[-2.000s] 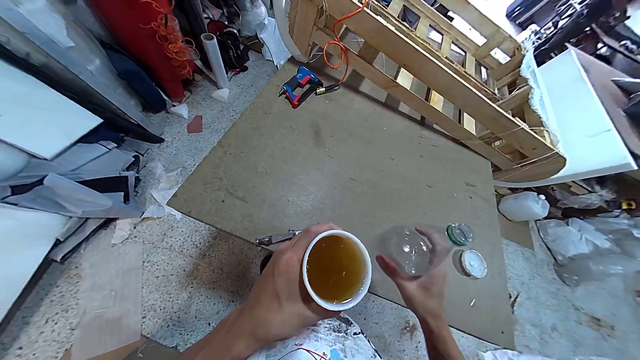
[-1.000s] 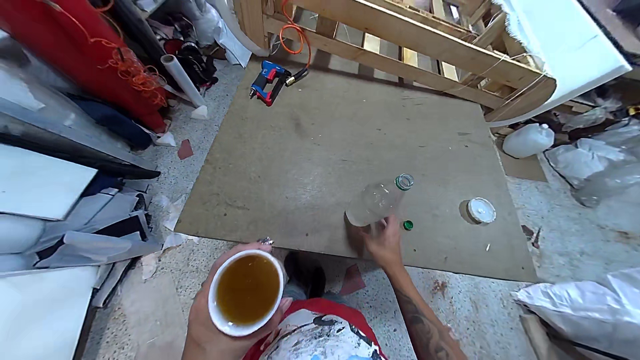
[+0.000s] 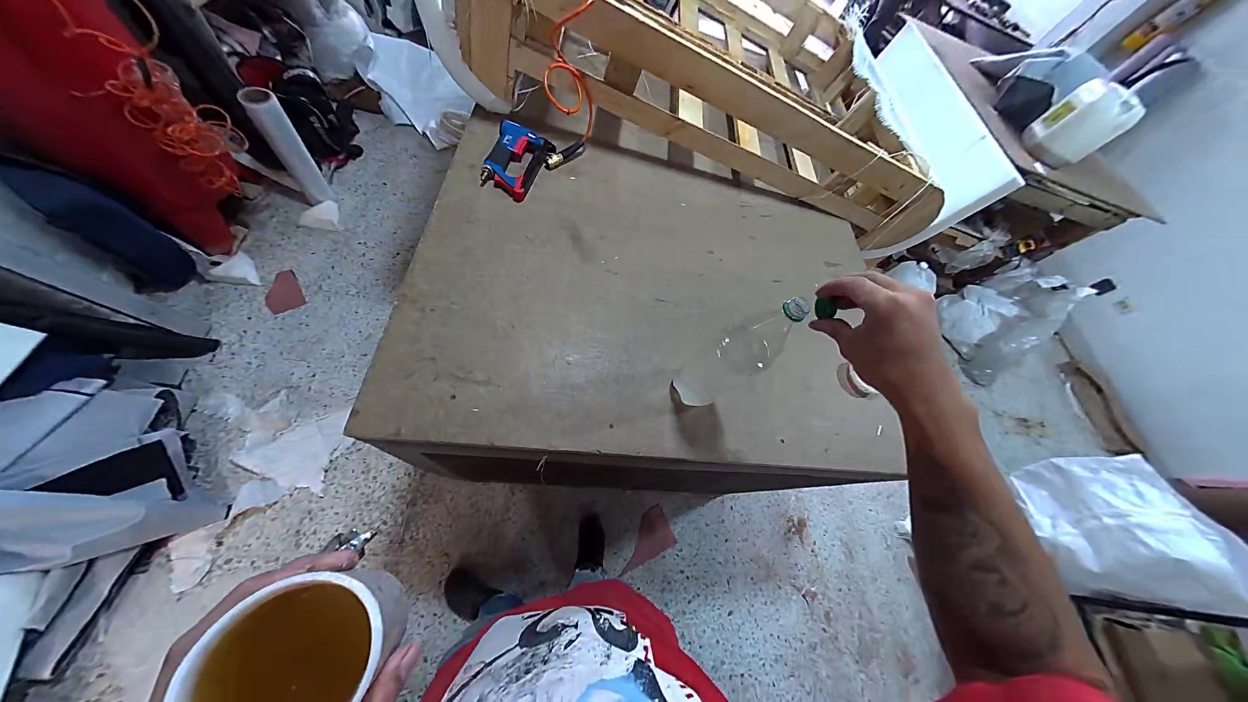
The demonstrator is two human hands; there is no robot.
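Note:
My left hand [image 3: 390, 673] grips a white cup [image 3: 370, 624] of amber liquid at the lower left, with a small metal tool tip showing beyond the fingers. At the right, my right hand [image 3: 882, 331] pinches a green bottle cap [image 3: 826, 308] between thumb and fingertips. Just left of that cap is the green-ringed mouth of a clear plastic bottle [image 3: 756, 343] on the tabletop [image 3: 546, 322]. A round white lid [image 3: 855, 380] lies partly hidden behind my right hand.
A blue and red pneumatic staple gun [image 3: 517, 161] with an orange hose [image 3: 561, 83] lies at the table's far left corner. Behind it stands a wooden slatted frame [image 3: 721, 97]. White scraps [image 3: 292, 453] litter the floor at left; plastic bags [image 3: 1014, 317] lie at right.
My right hand has let go of the clear bottle and holds the green cap, which lay on the table one second ago. The cup in my left hand has moved toward the lower left.

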